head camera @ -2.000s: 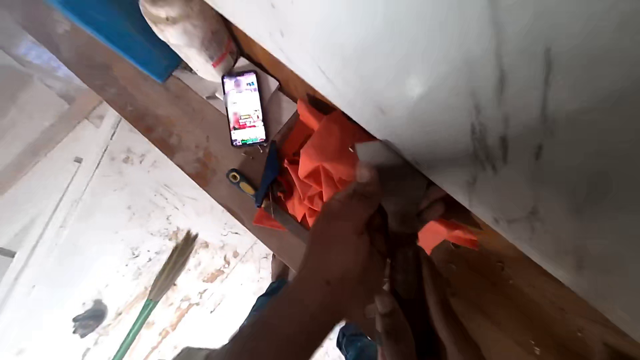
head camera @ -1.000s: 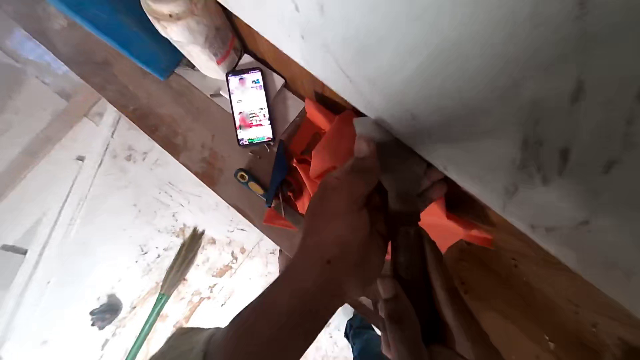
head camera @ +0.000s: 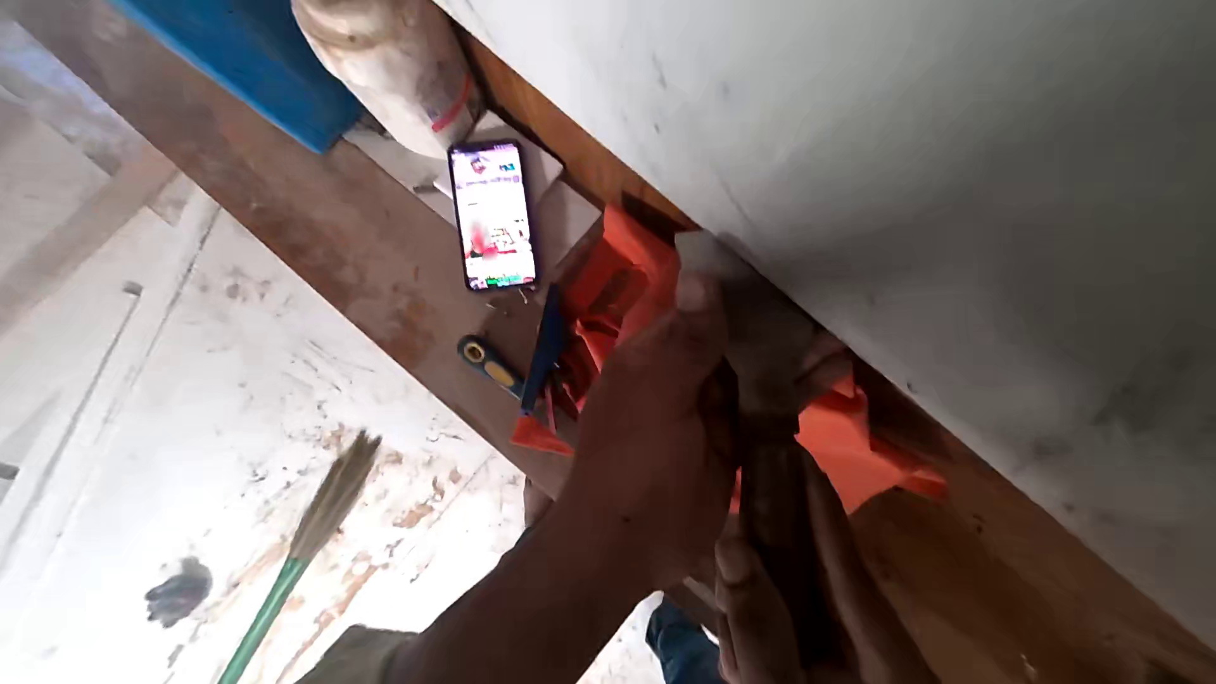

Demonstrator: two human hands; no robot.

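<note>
A broad flat blade, seemingly a scraper's, lies close against the pale upright surface, with a dark handle below it. My left hand grips the blade, its thumb over the near face and fingertips showing at the far side. Around the handle lower down is my right hand, its palm hidden in shadow. Crumpled orange-red sheet, paper or cloth, lies beneath and on both sides of the hands. Left of my left hand, a tool with a blue and yellow handle lies beside a dark blue piece.
A lit phone rests on white sheets on the wooden ledge. Behind it stand a whitish plastic container and a blue object. The pale surface borders the right. Below is a green-handled brush or broom.
Both hands keep their hold on the tool, with no plain shift along it. The view has moved slightly.
</note>
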